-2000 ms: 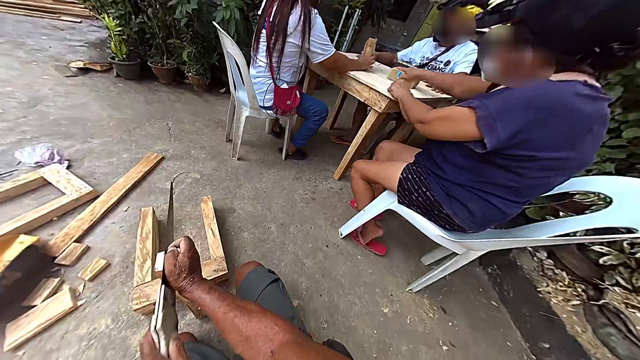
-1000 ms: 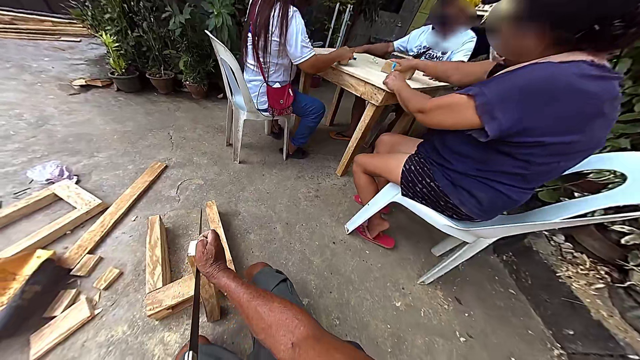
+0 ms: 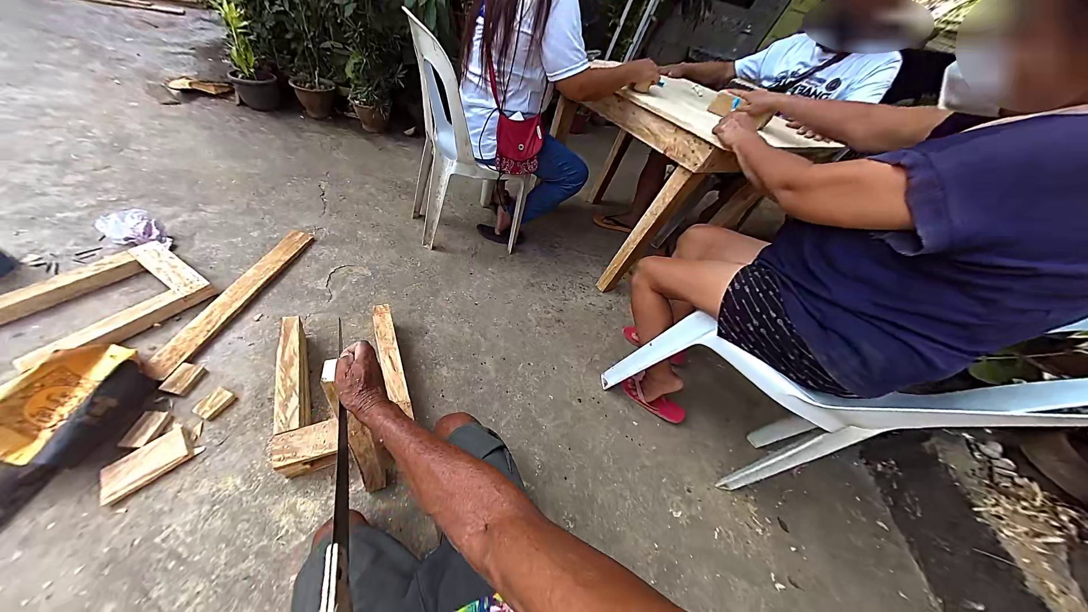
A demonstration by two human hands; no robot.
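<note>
My right hand point(image 3: 361, 378) is closed on a narrow wooden piece point(image 3: 367, 450), with a small white block point(image 3: 330, 371) at its fingers. Beside the fingers a long handsaw blade point(image 3: 342, 476) runs almost straight up the view, its white-edged rear part at the bottom edge. My left hand is out of view below. The wooden piece crosses a short wooden block point(image 3: 304, 445) on the concrete. One wooden bar point(image 3: 291, 374) lies left of the hand and another point(image 3: 391, 361) to its right, partly hidden by the hand and forearm.
At left lie a joined wooden frame point(image 3: 174, 270), a long board point(image 3: 229, 306), several offcuts point(image 3: 146, 463) and a yellow-and-black bag point(image 3: 64, 399). People sit at a wooden table point(image 3: 671, 140) on plastic chairs; one chair's white leg point(image 3: 663, 348) stands to the right. Potted plants point(image 3: 316, 95) stand behind.
The saw has been drawn back toward the bottom edge, and my left hand, visible two seconds ago, has left the view. The leftmost seated person's hand has lowered its block toward the tabletop.
</note>
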